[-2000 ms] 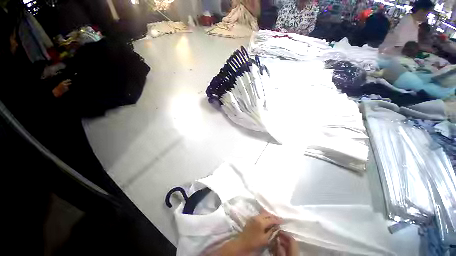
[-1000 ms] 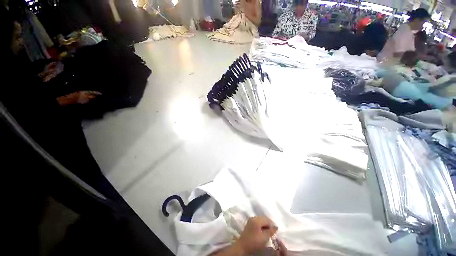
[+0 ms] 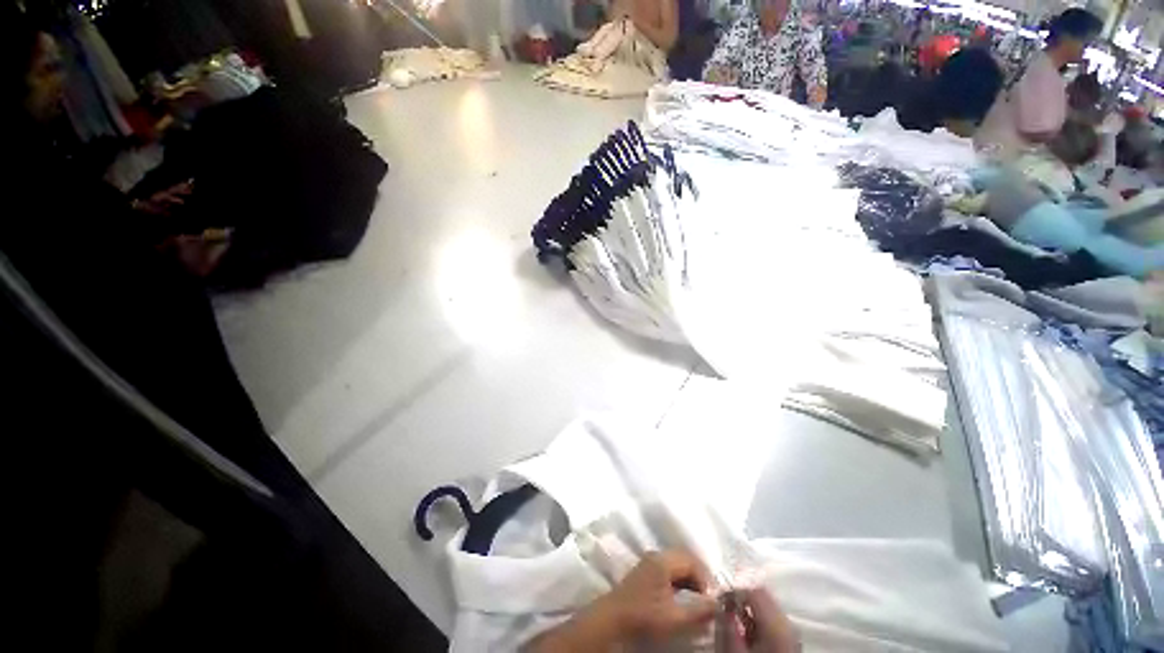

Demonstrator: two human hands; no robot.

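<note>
A white shirt (image 3: 511,580) lies on the table in front of me, collar to the left. The hook of its black hanger (image 3: 444,513) sticks out at the collar. My left hand (image 3: 651,600) comes in from the bottom edge and pinches the shirt front at the placket. My right hand (image 3: 761,623) is close beside it, cut off by the bottom edge, its fingertips on the same cloth. A small dark spot shows between the fingertips; I cannot tell what it is.
White shirts with black hangers (image 3: 600,198) lie fanned beyond, on the glossy table (image 3: 370,344). Flat clear bags (image 3: 1040,440) lie at right, with blue cloth (image 3: 1130,383) beside them. Black cloth (image 3: 287,179) and a person's hands are at left. Other people are at the back.
Both hands have shifted slightly right along the shirt front, and more of my right hand shows than a second ago. At left, the other person's hands have moved on the black cloth.
</note>
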